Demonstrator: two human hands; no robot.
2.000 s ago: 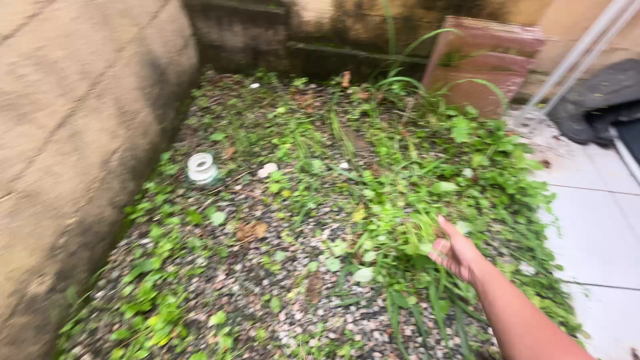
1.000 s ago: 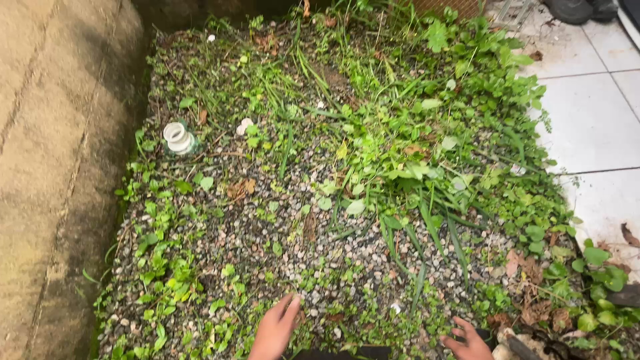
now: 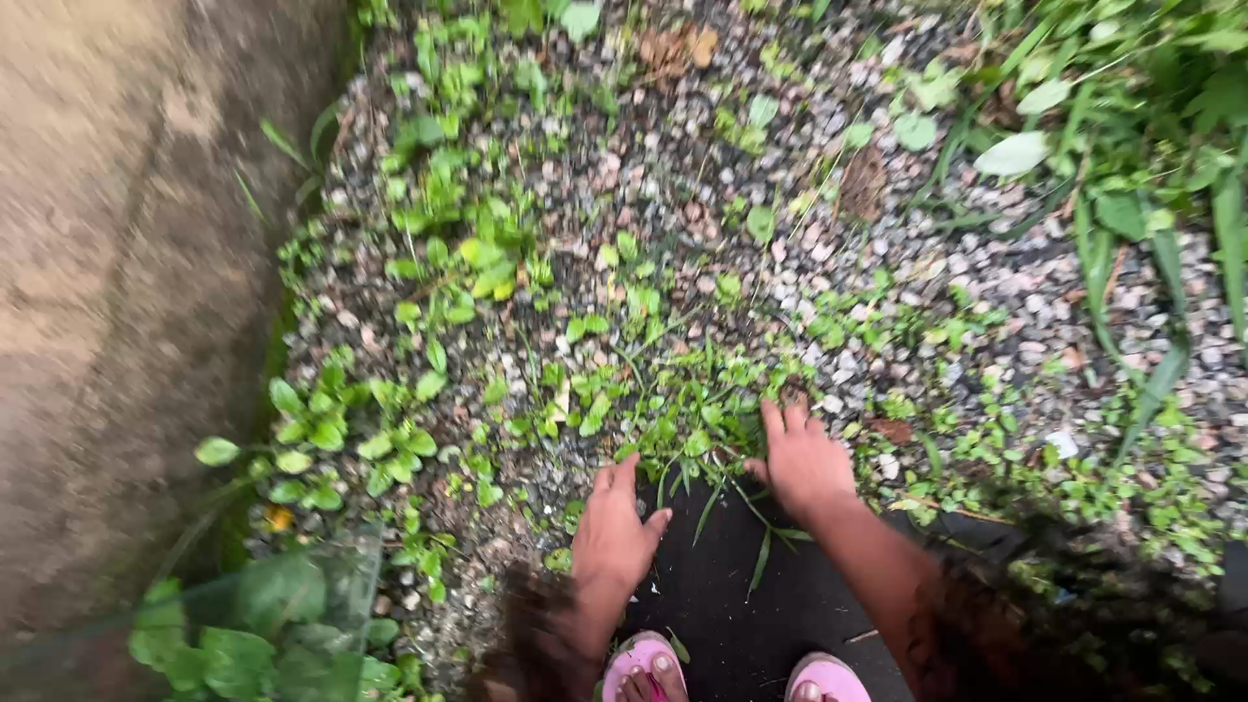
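Low green weeds grow through the gravel just ahead of my feet. My left hand is at the near edge of this patch, fingers apart, with nothing seen in it. To its right, my right hand reaches into the weeds with its fingertips at the leaves and stones; no held stem can be made out. Beneath and between the hands lies a dark flat surface, with a few grass blades hanging over its edge.
A stained wall runs along the left. At lower left, a clear glass-like pane covers broad leaves. Pink sandals on my feet stand on the dark surface. Longer grass lies at upper right, and blurred dark hair hides part of the lower right.
The view has moved down and nearer the gravel. My left hand, absent two seconds ago, is in view beside the right. Both hands are now at the weeds near my feet.
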